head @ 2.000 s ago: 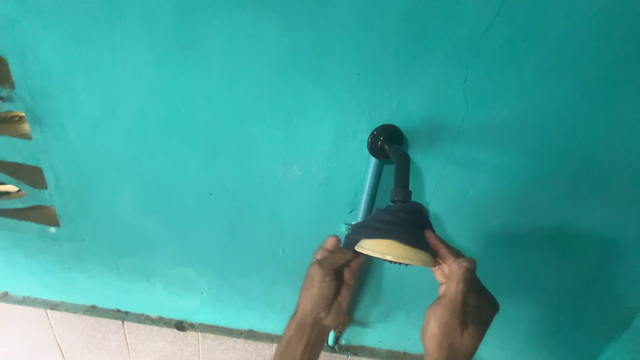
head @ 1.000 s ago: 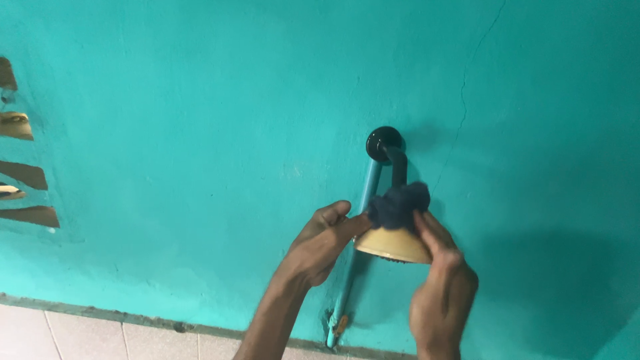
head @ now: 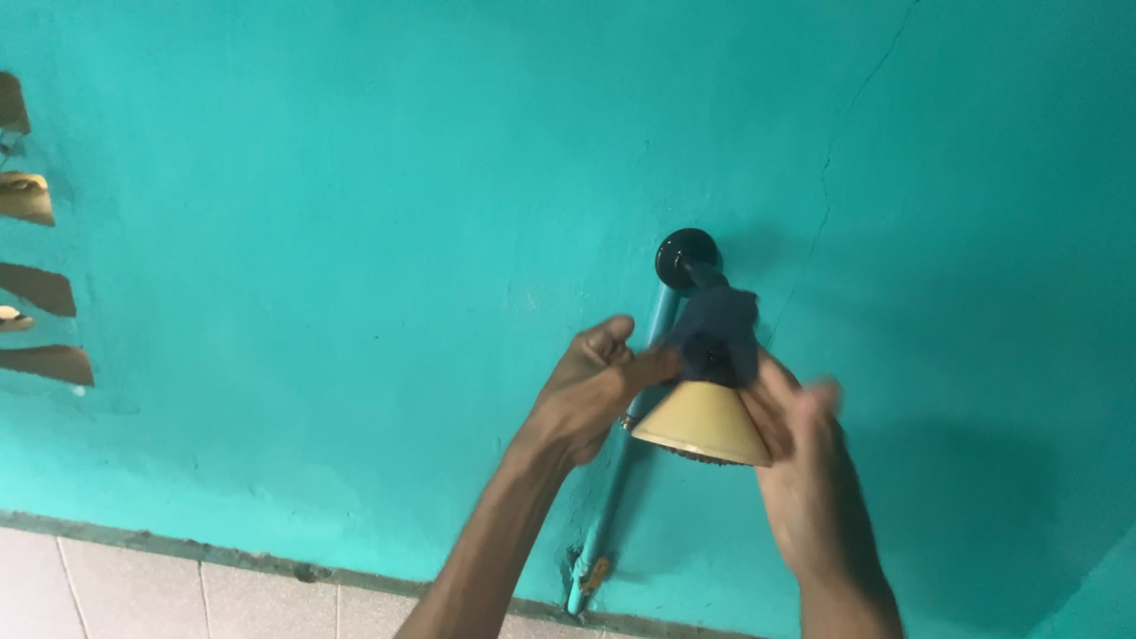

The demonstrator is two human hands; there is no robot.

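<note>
A cream, cone-shaped shower head (head: 706, 422) hangs from a dark bent shower arm (head: 707, 273), which leaves the wall at a round black flange (head: 688, 259). Bunched dark blue cloth (head: 717, 328) surrounds the joint above the cone, slightly blurred. My left hand (head: 603, 382) has its fingers on the cloth's left side. On the other side, my right hand (head: 794, 413) touches the cloth and lies beside the cone, its thumb blurred. The cloth and my fingers hide part of the joint.
A blue pipe (head: 612, 484) runs down the turquoise wall (head: 355, 222) behind the shower head, with a clamp or fitting (head: 590, 572) near its lower end. Slotted openings (head: 40, 288) are at the far left. Pale tiles (head: 266, 595) line the bottom below a rough ledge.
The dark cloth, which covered most of the cone two seconds ago, has moved up onto the joint and arm, exposing the cream cone. Both hands have moved up with it.
</note>
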